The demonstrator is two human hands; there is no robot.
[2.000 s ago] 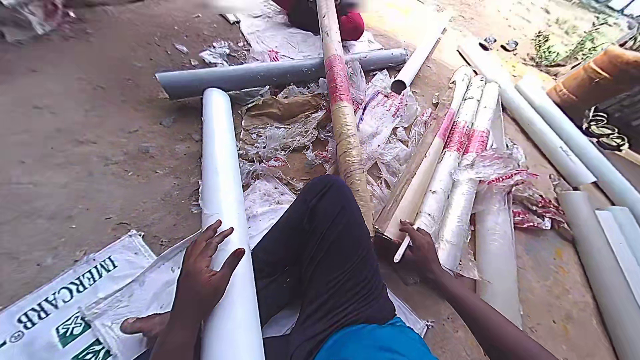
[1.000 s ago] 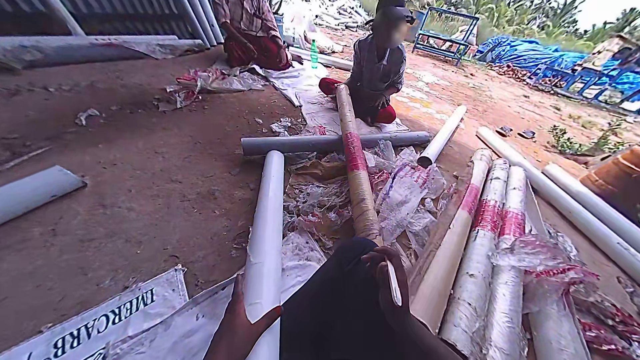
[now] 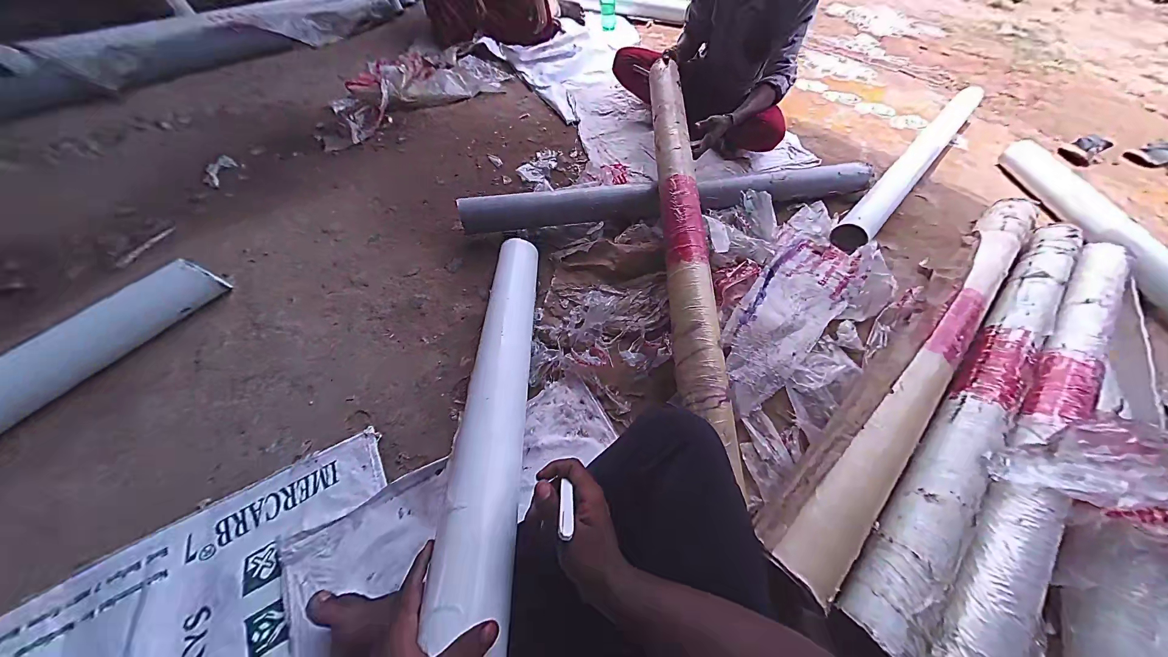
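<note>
A white plastic pipe [image 3: 488,429] slants away from me beside my raised knee. My left hand [image 3: 411,616] grips its near end, thumb and fingers on either side of it. In my right hand [image 3: 584,525] is a slim white tool [image 3: 567,509], held upright just right of the pipe; its exact kind cannot be told. Beyond my knee, a brown-wrapped roll with a red band [image 3: 684,219] lies across a grey pipe [image 3: 566,206], and a co-worker's hand [image 3: 712,132] is beside its far end.
Several wrapped rolls [image 3: 940,456] lie at the right, near crumpled plastic wrapping [image 3: 794,292]. A short white pipe [image 3: 908,169] lies farther back. On the left are a grey pipe [image 3: 100,338] and a printed woven sack [image 3: 210,557]. A second person sits at the top.
My right hand, with the slim white tool, has moved left from over my knee to close beside the white pipe. My left hand remains at the pipe's near end. The view has shifted.
</note>
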